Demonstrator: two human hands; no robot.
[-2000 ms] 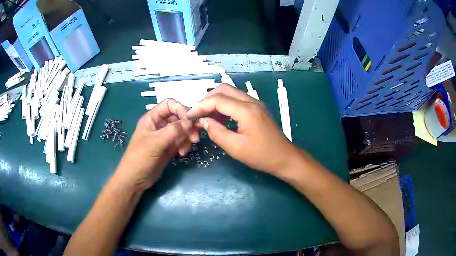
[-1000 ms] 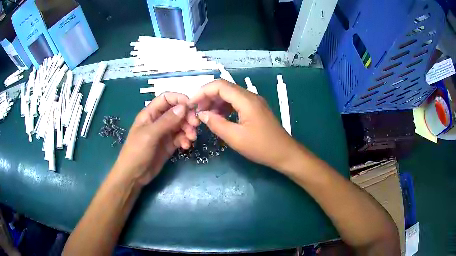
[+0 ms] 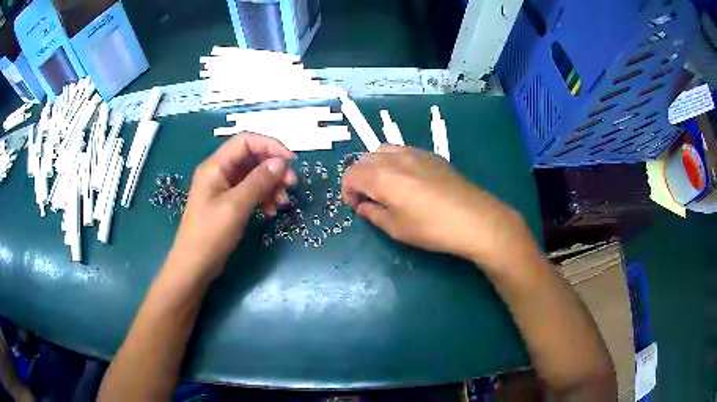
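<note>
Small shiny rings or clips lie scattered on the dark green tabletop between and below my hands. A darker heap of small fittings lies left of my left hand. My left hand is raised over the table with thumb and forefinger together; whether a tiny part is between them cannot be told. My right hand is low at the right edge of the scattered rings, fingers bent down among them; its fingertips are partly hidden. A neat stack of white tubes lies behind my hands.
Another tube stack lies on the pale rail. A messy tube pile is at left. Single tubes lie behind my right hand. Light blue boxes stand at the back. A blue crate and post are at right.
My hands were together at the fingertips and are now apart. My right hand has moved right and down to the rings. My left hand has moved slightly left. The view has shifted slightly.
</note>
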